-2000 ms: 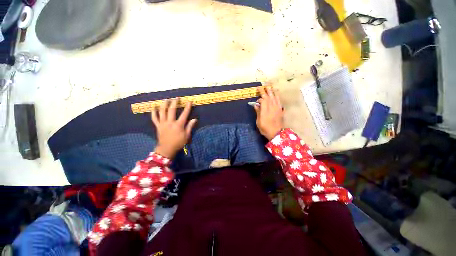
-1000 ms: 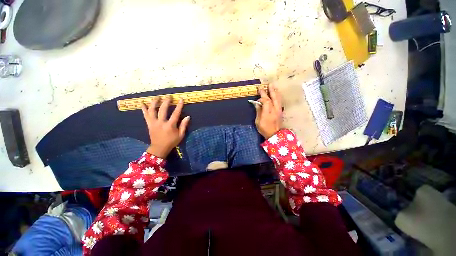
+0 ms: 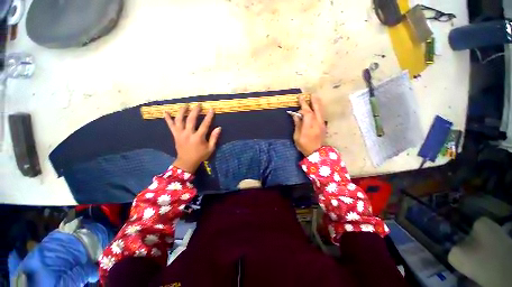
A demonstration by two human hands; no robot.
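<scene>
A dark navy jacket panel (image 3: pixel 112 133) lies on the table edge, with blue checked fabric (image 3: pixel 120 174) along its near side. A yellow patterned ruler (image 3: pixel 241 105) lies on the panel just below its far edge. My left hand (image 3: pixel 192 134) has its fingers spread, with fingertips pressing on the ruler's near edge left of its middle. My right hand (image 3: pixel 310 128) is at the ruler's right end, fingertips on it, with a small whitish piece, likely chalk (image 3: pixel 293 114), held at the thumb side.
A grey oval pad (image 3: pixel 73 21) is at the far left and a dark block (image 3: pixel 24 144) at the left. A gridded pad (image 3: pixel 396 120) with a green pen (image 3: pixel 375 116), a dark blue piece (image 3: pixel 435 138), a yellow item (image 3: pixel 407 50) and a dark cylinder (image 3: pixel 477 35) are at the right.
The ruler has shifted left on the panel, and its left end is closer to the panel's far edge. Both hands remain on it. The camera view has shifted slightly.
</scene>
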